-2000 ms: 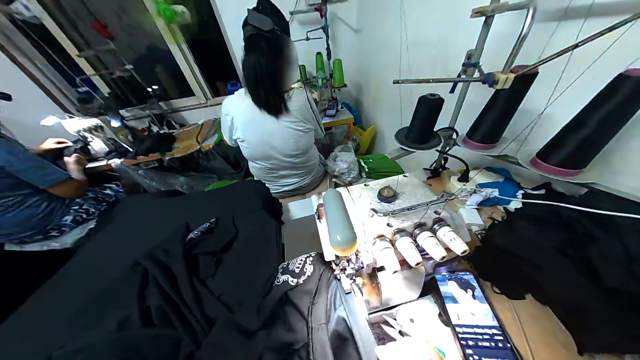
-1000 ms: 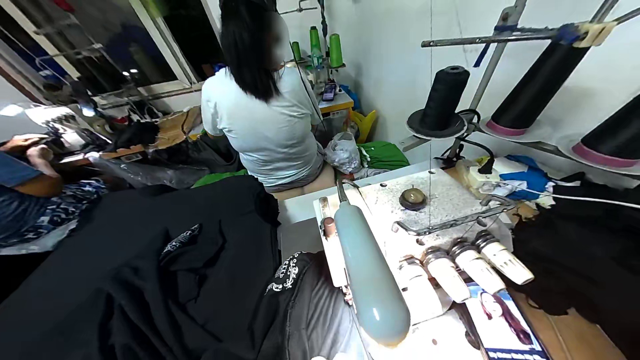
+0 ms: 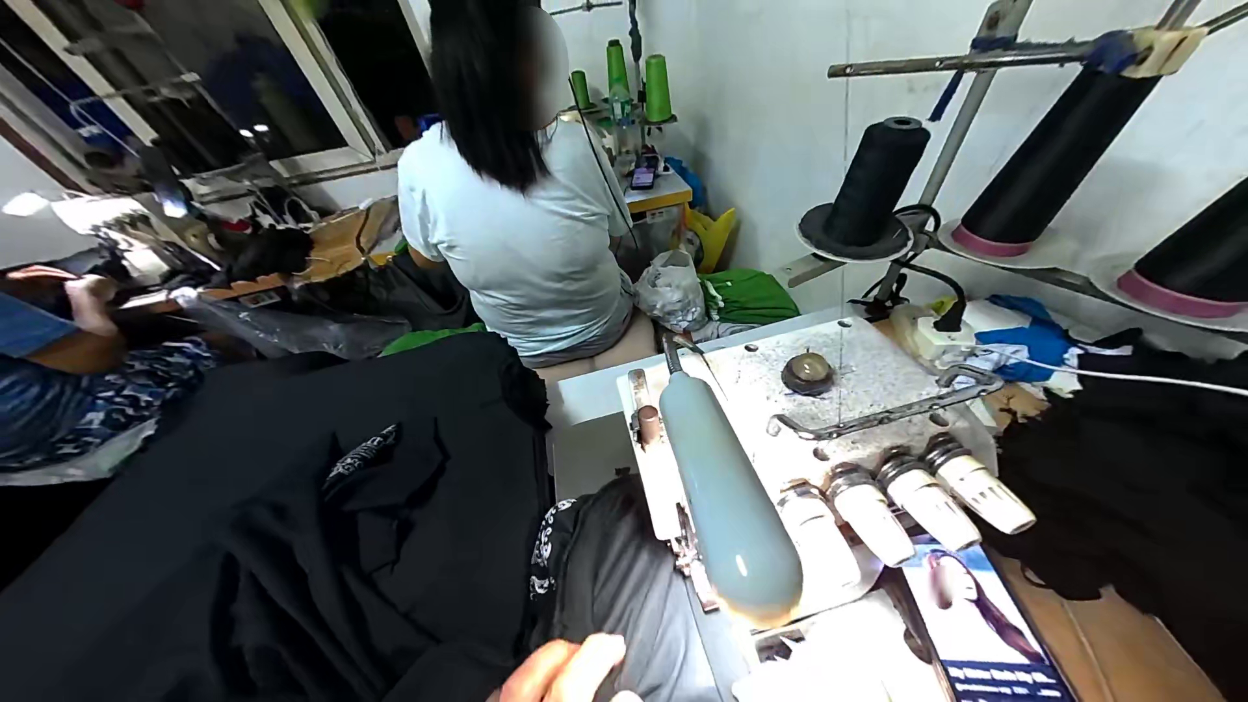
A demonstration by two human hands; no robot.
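Observation:
One hand shows at the bottom edge, only its fingers, over dark fabric; by its place it looks like my left hand (image 3: 565, 671). Whether it grips the cloth cannot be told. My right hand is out of sight. Just ahead of the fingers lies a black garment (image 3: 614, 575) with white print, partly under the sewing machine (image 3: 770, 390). A grey-green lamp (image 3: 731, 497) leans over the machine's needle area. Tension knobs (image 3: 873, 512) line the machine's front. More black garments (image 3: 390, 526) are heaped on the left.
A phone (image 3: 985, 624) with a lit screen lies right of the machine. Black thread cones (image 3: 877, 180) stand on a rack behind. Black cloth (image 3: 1131, 468) is piled at right. A person (image 3: 526, 224) sits ahead, back turned; another person's arm (image 3: 68, 331) shows at far left.
Fingers have come into view at the bottom edge. The view has shifted closer to the machine since two seconds ago.

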